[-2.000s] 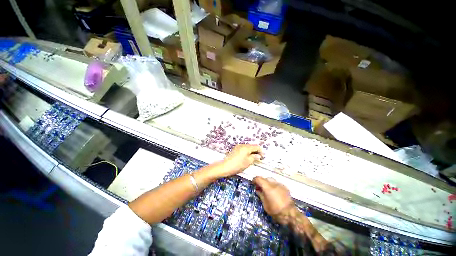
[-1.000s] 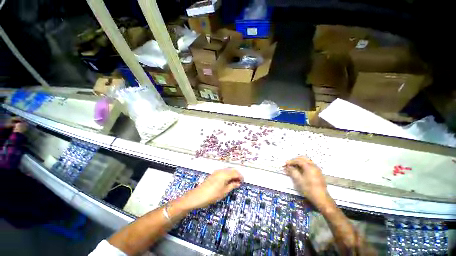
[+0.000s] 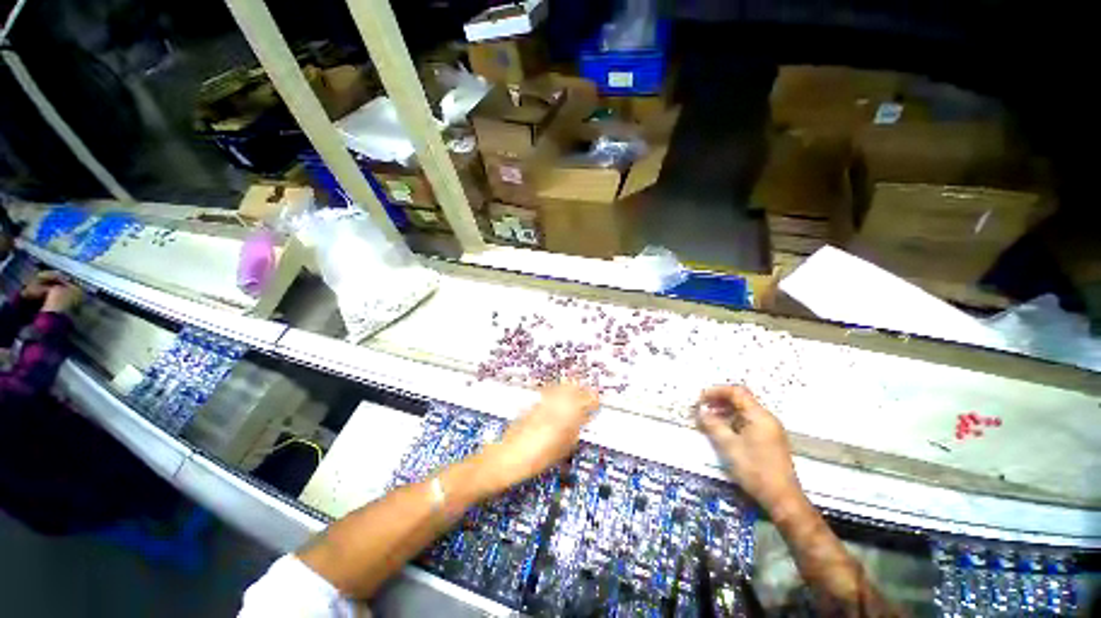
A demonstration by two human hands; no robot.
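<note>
Dark red components [image 3: 531, 350] lie in a loose pile on the white shelf. My left hand [image 3: 549, 423] is at the front edge of this pile, blurred, with its fingertips at the nearest pieces. My right hand [image 3: 739, 437] is over the shelf's front edge beside scattered pale components [image 3: 773, 360], fingers bent together. Whether either hand holds a part cannot be seen. Circuit board panels [image 3: 616, 519] with blue and silver parts lie in the railed channel below both hands.
A clear plastic bag [image 3: 362, 272] and a pink roll [image 3: 256, 263] are on the shelf at left. Bright red components [image 3: 973, 425] lie at right. Another person's sleeve [image 3: 42, 350] shows at far left. Cartons [image 3: 592, 199] stand behind the line.
Since one second ago, my left hand has moved up from above the boards to the dark red pile. My right hand has stayed near the same place by the shelf edge.
</note>
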